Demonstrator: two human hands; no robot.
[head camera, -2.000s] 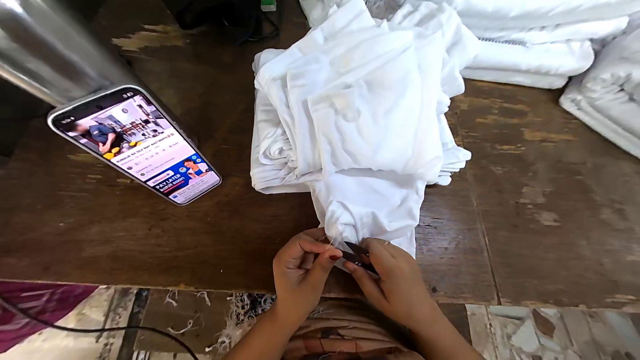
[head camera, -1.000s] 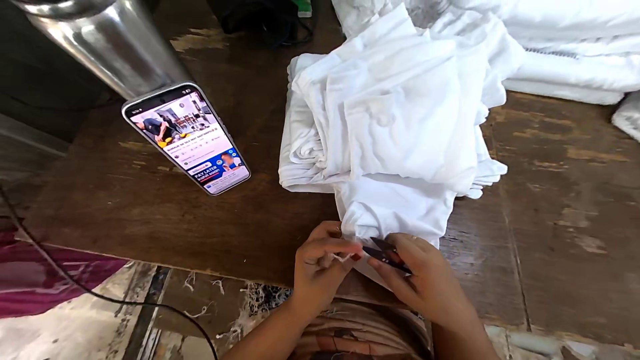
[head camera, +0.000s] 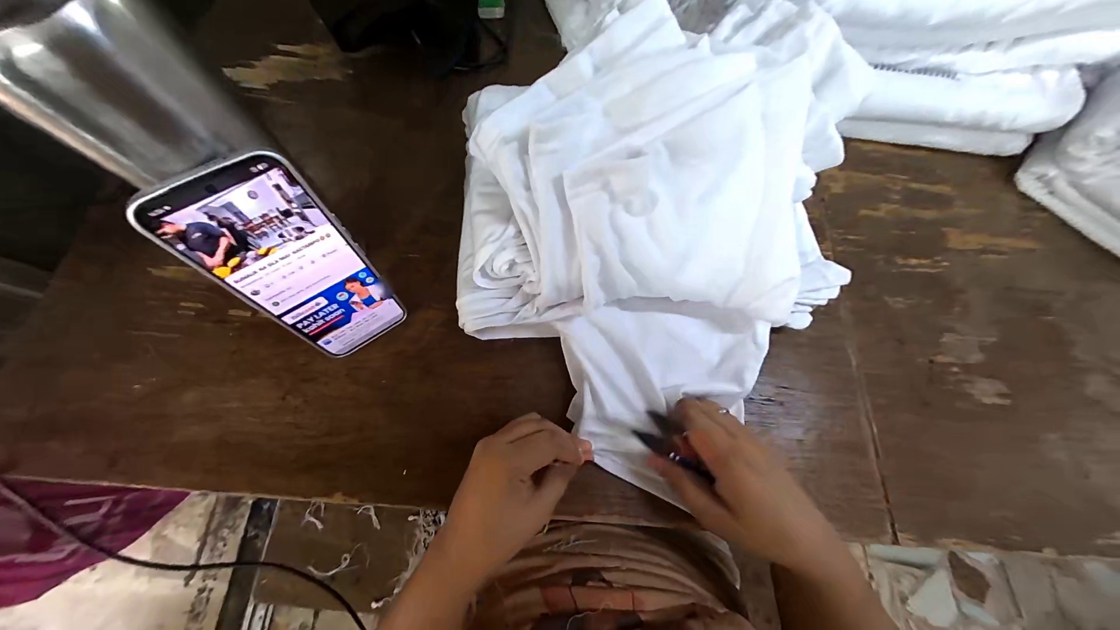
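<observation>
A stack of white knitted cloth pieces (head camera: 674, 219) lies on the brown wooden table. One white fabric piece (head camera: 665, 359) hangs out from under its front, toward the table edge. My left hand (head camera: 529, 464) pinches the lower left edge of that piece between thumb and fingers. In my right hand (head camera: 731, 464) are small dark thread snips (head camera: 674, 446), blurred, with blades apart over the fabric and pointing left. A ring shows on one right finger.
A lit smartphone (head camera: 271, 254) leans on a shiny metal cylinder (head camera: 131, 87) at the left. Folded white cloth stacks (head camera: 954, 96) lie at the back right. A dark cable (head camera: 201, 565) crosses the lower left, and loose threads hang by the table's front edge.
My hands have moved apart; earlier they met at the fabric's edge with the snips between them. The snips now lie farther over the fabric, away from my left hand.
</observation>
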